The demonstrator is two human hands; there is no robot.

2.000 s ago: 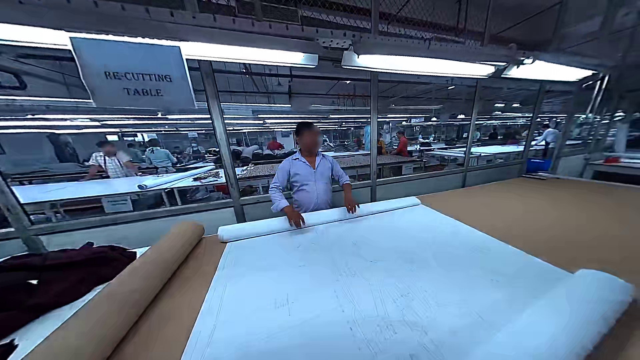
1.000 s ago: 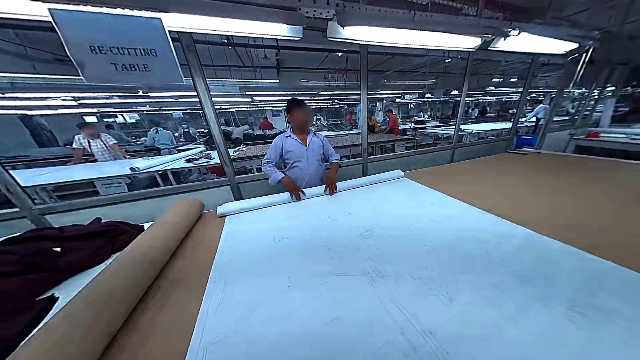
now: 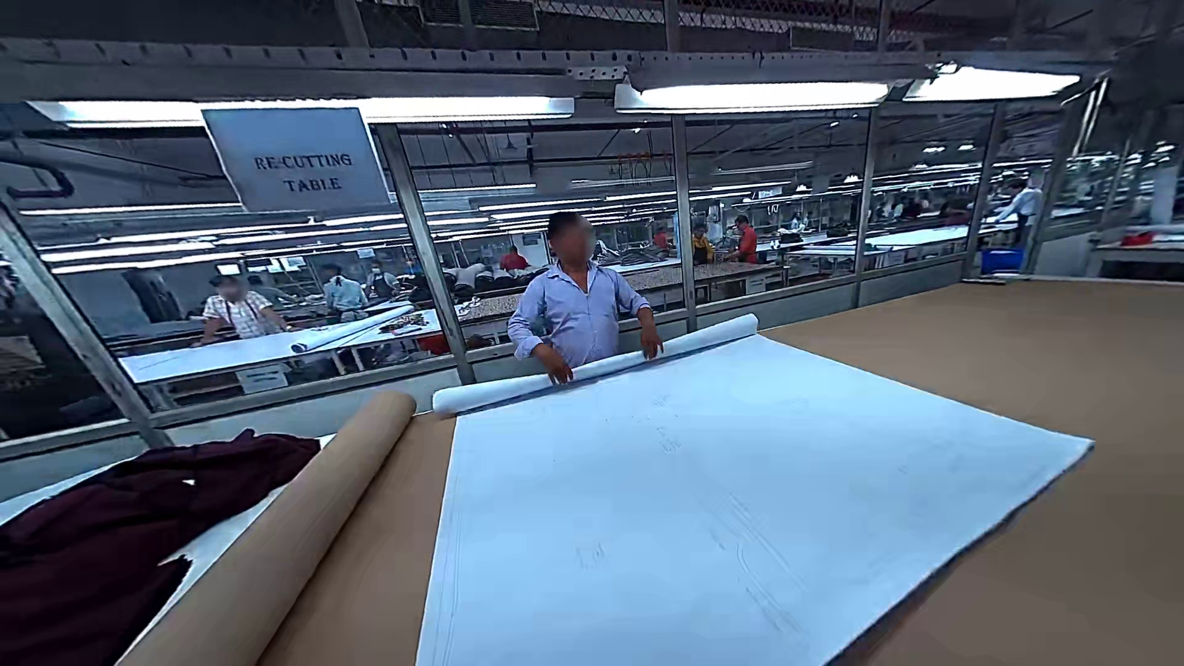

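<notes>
Neither my left hand nor my right hand shows in the head view. A wide sheet of white paper with faint drawn lines [image 3: 666,499] lies over the brown-covered table [image 3: 1045,361]. Its far end is wound into a white paper roll [image 3: 694,340]. Behind that roll stands a person in a light blue shirt [image 3: 585,310], with both hands resting on it. The sheet's right edge lies slightly raised and casts a dark shadow; its near end runs out of the frame.
A thick roll of brown paper [image 3: 296,518] lies along the table's left side. Left of it is a heap of dark maroon fabric [image 3: 120,499] on white material. Metal-framed glass panels with a hanging sign [image 3: 298,162] stand behind the table. Several people work beyond.
Two seconds ago the sheet's near right end was a thick roll; now that end lies flat, with a loose edge over the brown surface. The co-worker's hands have stayed on the far roll.
</notes>
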